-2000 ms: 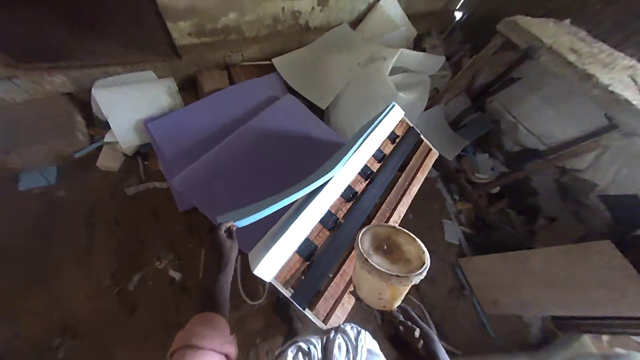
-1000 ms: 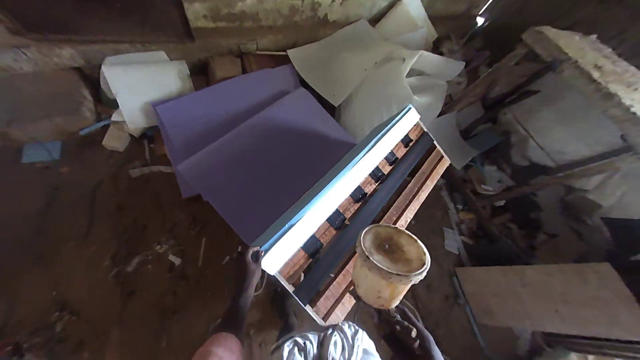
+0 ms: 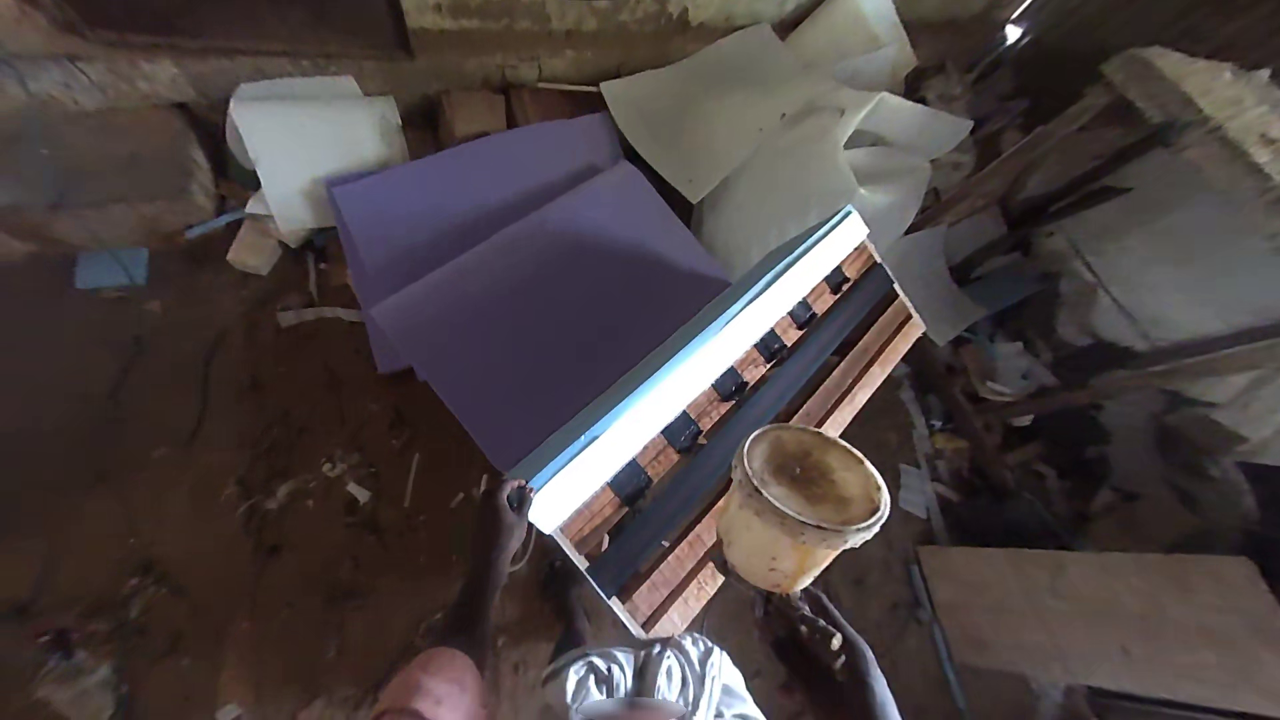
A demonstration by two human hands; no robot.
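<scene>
A wooden frame (image 3: 870, 372) with dark webbing straps and a long dark strip lies diagonally in front of me. White foam (image 3: 700, 372) and a light blue layer (image 3: 590, 437) run along its upper left side. My left hand (image 3: 508, 505) grips the near left corner of the blue layer. A dirty plastic bucket (image 3: 775, 540) with brown residue stands over the frame's near right side. My right hand (image 3: 815, 640) is just below the bucket, partly in shadow; its fingers are hard to make out, and whether it touches the bucket cannot be told.
Purple foam sheets (image 3: 560, 300) lie beyond the frame. Pale sheets (image 3: 700, 110) are heaped by the wall, and a folded white sheet (image 3: 320, 150) rests at the left. Wood and scrap (image 3: 1000, 390) clutter the right side, near a flat board (image 3: 1100, 620).
The blue strip, bowed away from the white foam two seconds ago, now lies straight along it. My left hand has moved in to the frame's near left corner.
</scene>
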